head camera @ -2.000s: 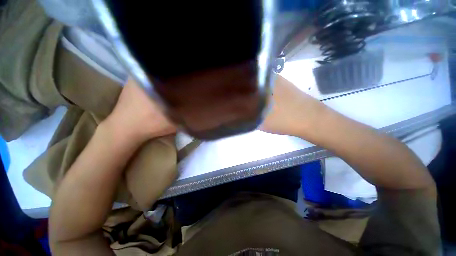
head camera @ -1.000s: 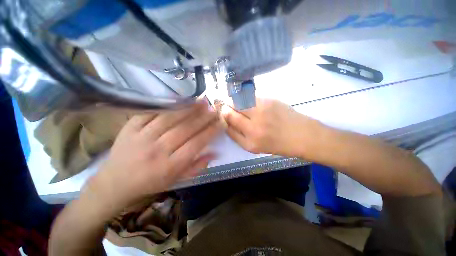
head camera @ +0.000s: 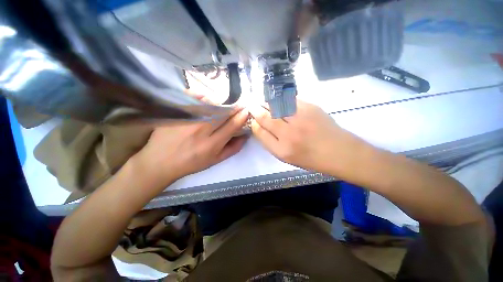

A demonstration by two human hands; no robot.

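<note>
My left hand (head camera: 201, 140) lies on the white machine table, its fingertips pinching a small seam edge (head camera: 247, 122) just in front of the needle area. My right hand (head camera: 298, 135) meets it from the right, fingertips at the same edge. The edge is mostly hidden by the fingers and washed out by the lamp glare. A small grey-blue block (head camera: 283, 100) sits directly above my right fingertips. Brown cloth (head camera: 83, 151) lies folded left of my left hand. The presser foot cannot be made out in the glare.
The white machine head spans the top, with a ribbed grey knob (head camera: 358, 44). A blurred shiny metal bar (head camera: 138, 102) crosses the upper left near the camera. Black thread snips (head camera: 405, 80) lie at the right. A measuring scale (head camera: 259, 183) edges the table. More brown cloth (head camera: 160, 239) hangs below it.
The machine head first blocked the view of both hands. Both hands then showed at the needle. Since then my left hand has flattened less and drawn its fingers together at the edge; the view has shifted slightly.
</note>
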